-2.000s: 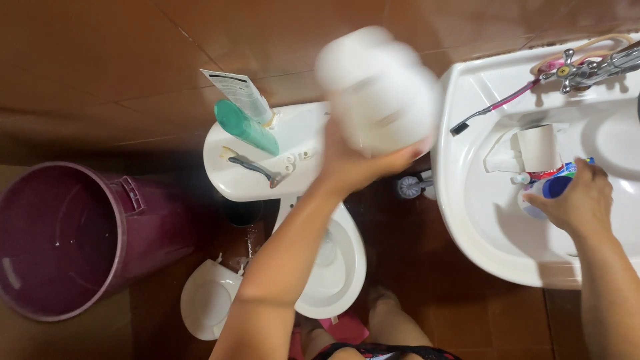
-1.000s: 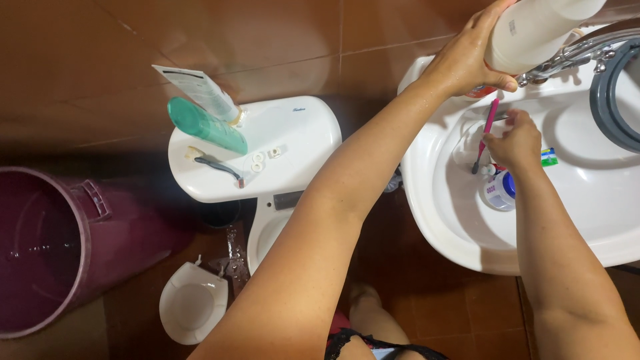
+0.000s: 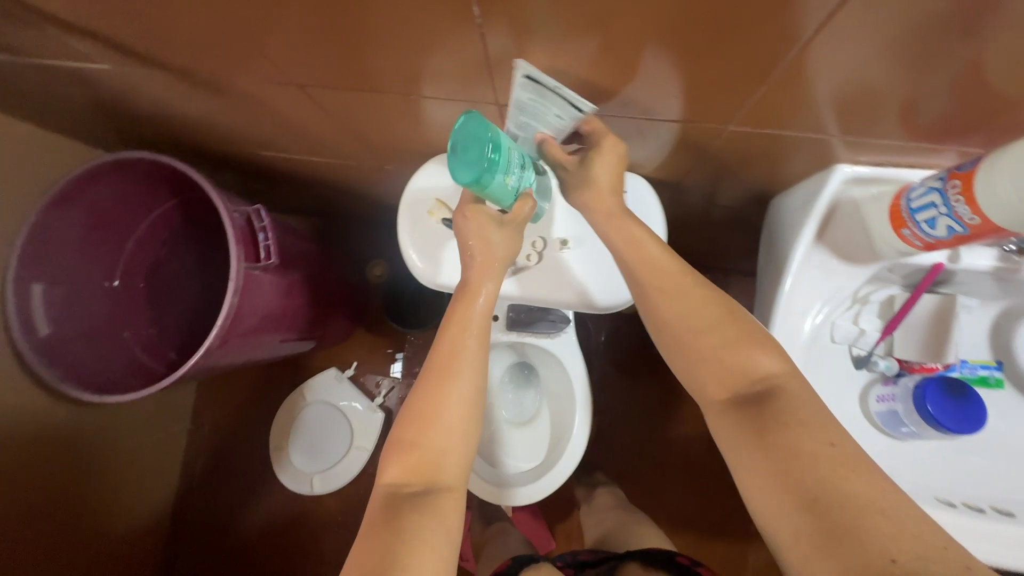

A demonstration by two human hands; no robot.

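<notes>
My left hand grips a green translucent bottle above the white toilet tank lid. Just right of it, my right hand holds a white, flat-ended squeeze tube by its lower part. Small white rings lie on the lid below the hands. Partly hidden behind my left hand, a razor-like item rests at the lid's left side. Beneath the tank is the open toilet bowl.
A maroon plastic bin stands left. A white toilet seat piece lies on the floor. The sink at right holds a pink toothbrush, a blue-lidded jar, a toothpaste tube and a large white bottle at its back edge.
My hands have moved left from the sink to the toilet tank. The large white bottle is let go at the sink, and the green bottle and squeeze tube have been taken hold of.
</notes>
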